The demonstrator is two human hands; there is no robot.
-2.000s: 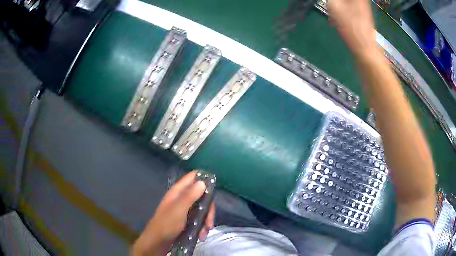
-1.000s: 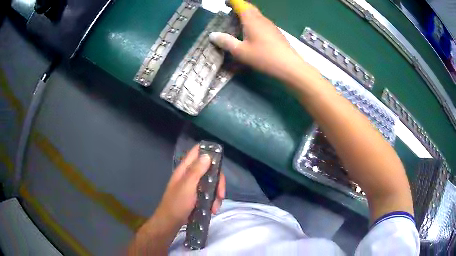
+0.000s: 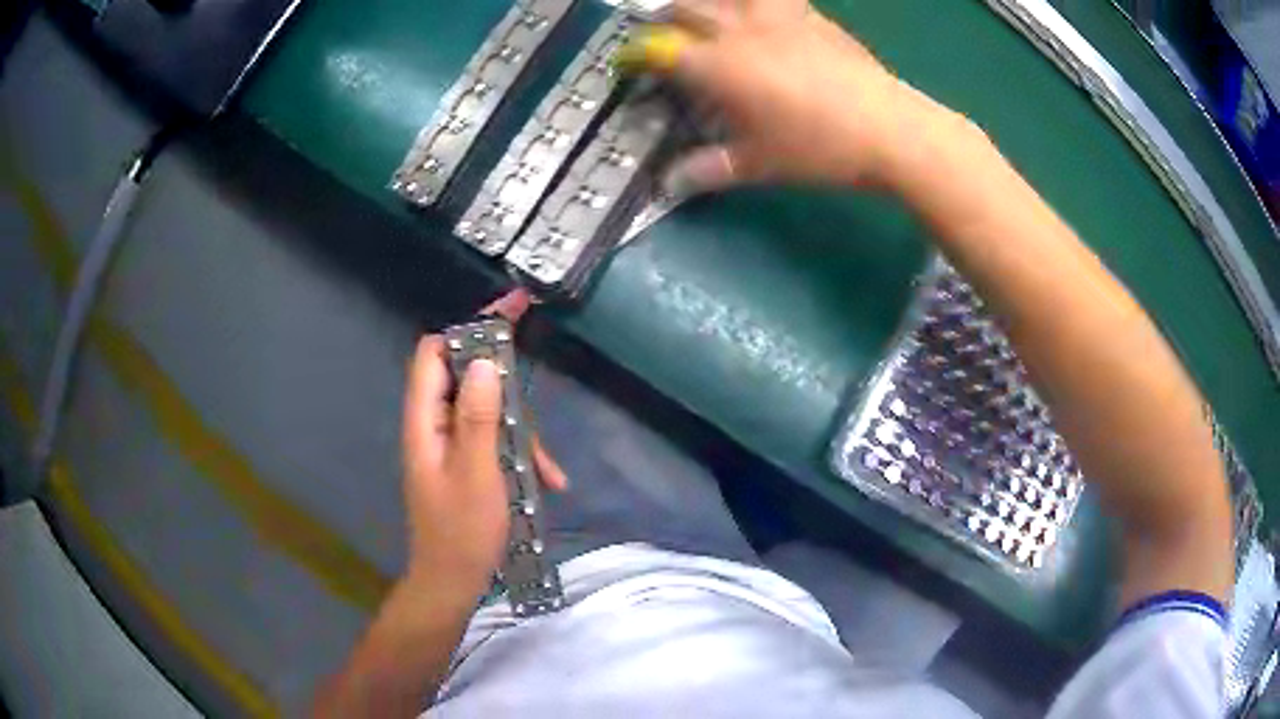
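My left hand (image 3: 456, 485) holds a grey metal strip (image 3: 528, 541) upright over my lap, thumb on its face near the top. My right hand (image 3: 779, 99), with yellow on a finger and a pale cover on the thumb, is over the upper ends of strips on the green surface. The middle strip (image 3: 541, 155) and right strip (image 3: 583, 211) lie close together; the left strip (image 3: 477, 113) lies apart. The right hand hides the upper ends, so its grip is unclear. A clear tray (image 3: 969, 421) of small shiny round parts lies at right, partly behind my right forearm.
The green work surface (image 3: 744, 295) slopes down to the right. A metal rail (image 3: 1151, 155) curves along the upper right. Shiny stacked material (image 3: 1249, 618) shows at the right edge. Grey floor with yellow lines lies at left.
My right hand moved from the far belt to the strips, which now lie closer together. It has shifted slightly right since one second ago. My left hand and its strip moved up and left.
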